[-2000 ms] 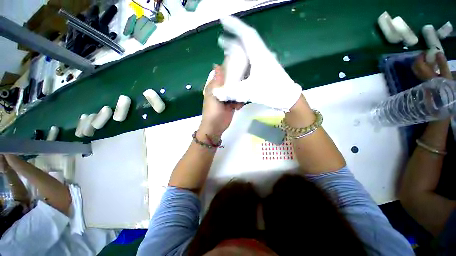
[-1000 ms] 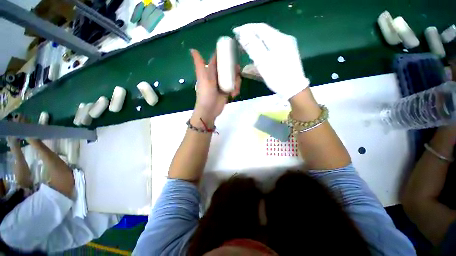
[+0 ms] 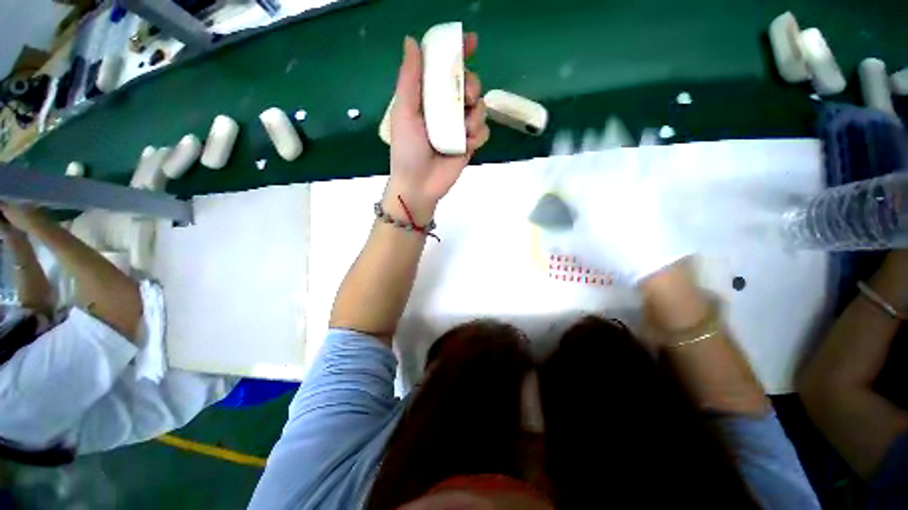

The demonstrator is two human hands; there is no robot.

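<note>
My bare left hand (image 3: 423, 159) is closed around a white device (image 3: 444, 90) and holds it upright over the green belt. My right hand (image 3: 617, 209), in a white glove, is strongly blurred over the white table; whether it grips anything cannot be told. A sticker sheet (image 3: 580, 270) with rows of tiny red marks lies partly covered by the glove. A grey pad (image 3: 551, 211) shows at the glove's left edge. Another white device (image 3: 516, 112) with a dark spot near one end lies on the belt, right of my left hand.
The green belt (image 3: 348, 75) carries more white devices (image 3: 220, 141) at left and others (image 3: 821, 61) at far right, with white scraps. A dark tray (image 3: 856, 149) and clear bottle (image 3: 856, 213) stand at right. People's arms show on both sides. A grey bar (image 3: 90, 191) crosses at left.
My left hand has moved up with the device, which is turned to show another side. My gloved right hand has moved down from the belt to the pad and sticker sheet.
</note>
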